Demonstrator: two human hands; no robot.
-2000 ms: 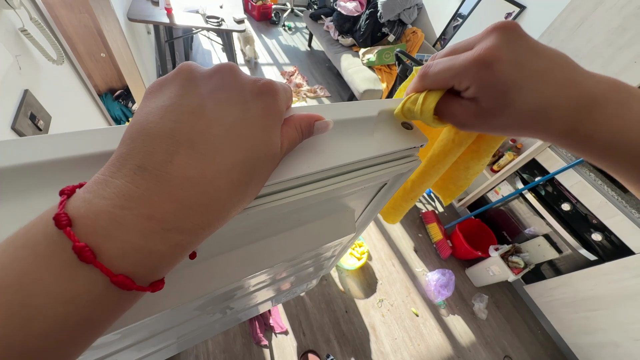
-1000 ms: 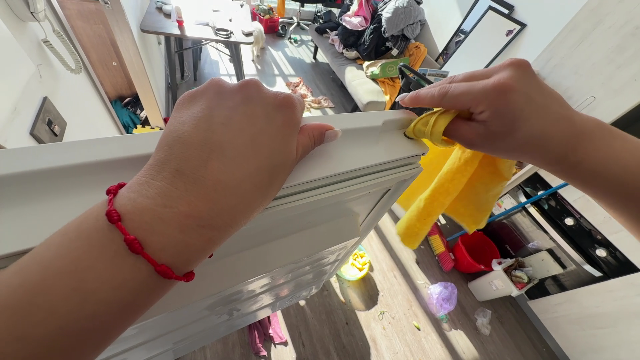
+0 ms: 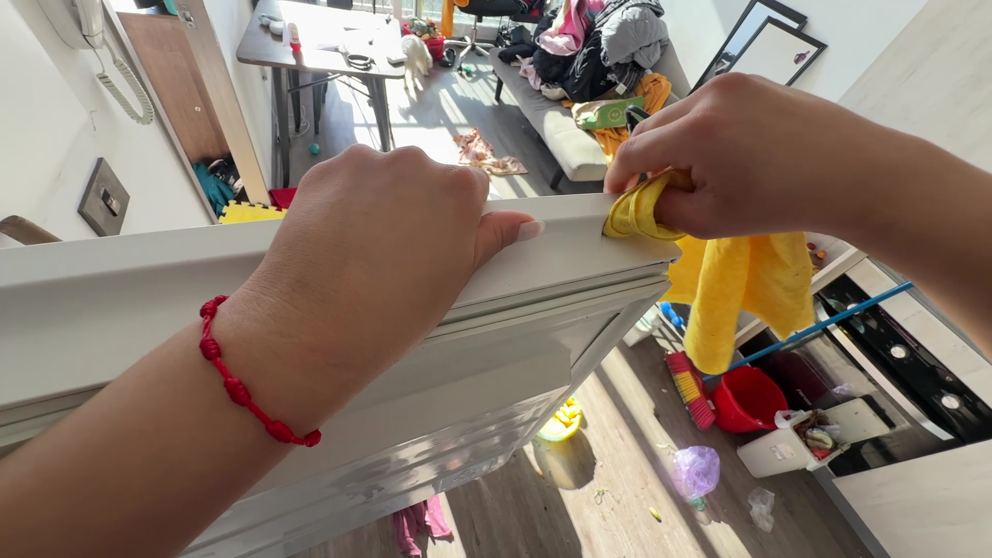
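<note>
My left hand point(image 3: 387, 225), with a red knotted cord bracelet point(image 3: 236, 391) at the wrist, grips the top edge of a white door point(image 3: 542, 248), which looks like a refrigerator door with shelves on its inner side. My right hand point(image 3: 713, 155) pinches a yellow cloth point(image 3: 725, 294) against the door's top corner, to the right of my left hand. Part of the cloth is bunched around the fingers, and the rest hangs down beside the door. A dark object, not clear in kind, shows just behind the right fingers. The left fingertips are hidden behind the edge.
Below right are a red bucket point(image 3: 748, 399), a red broom head point(image 3: 690, 391), a white bin point(image 3: 783, 449) with waste and a purple plastic bag point(image 3: 695, 471). An oven point(image 3: 891, 349) stands beyond. Farther back are a table point(image 3: 325, 39), a white animal point(image 3: 416, 58) and a sofa point(image 3: 542, 116) heaped with clothes.
The yellow cloth hangs differently, its lower part now spread wider than two seconds ago. My right hand still holds it at the door's corner. My left hand keeps its grip on the edge.
</note>
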